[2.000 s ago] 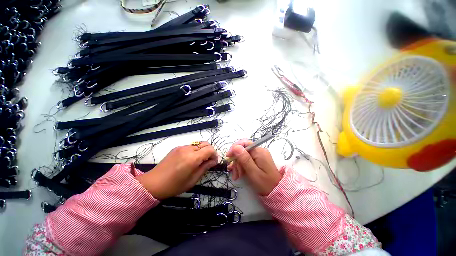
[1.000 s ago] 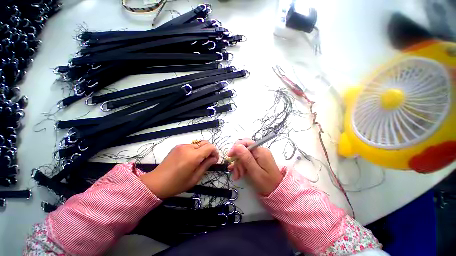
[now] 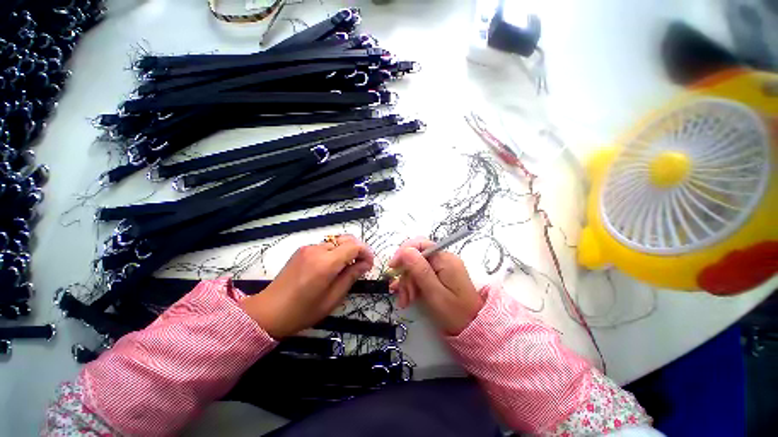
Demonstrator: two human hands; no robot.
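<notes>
A black webbing strap (image 3: pixel 256 285) lies across in front of me, its right end at my fingertips. My left hand (image 3: pixel 317 277) is closed over this strap near that end, thumb and fingers pinched together. My right hand (image 3: pixel 435 282) holds a slim grey hand tool (image 3: pixel 448 241), its yellowish tip pointing left at the strap's end. The exact contact between tip and strap is too small to tell. More straps with D-rings lie below my hands, with fine thread tails (image 3: pixel 368 303) at their ends.
A pile of black straps (image 3: pixel 247 102) lies beyond my hands, and a dense heap (image 3: pixel 30 128) is far left. Thread waste (image 3: pixel 473 201) and a reddish cord (image 3: pixel 550 239) lie right. A yellow fan (image 3: pixel 682 179) stands far right, a small black item (image 3: pixel 514 34) upper right.
My left fingers have shifted slightly at the strap's end. My right hand and the tool stay almost in the same place.
</notes>
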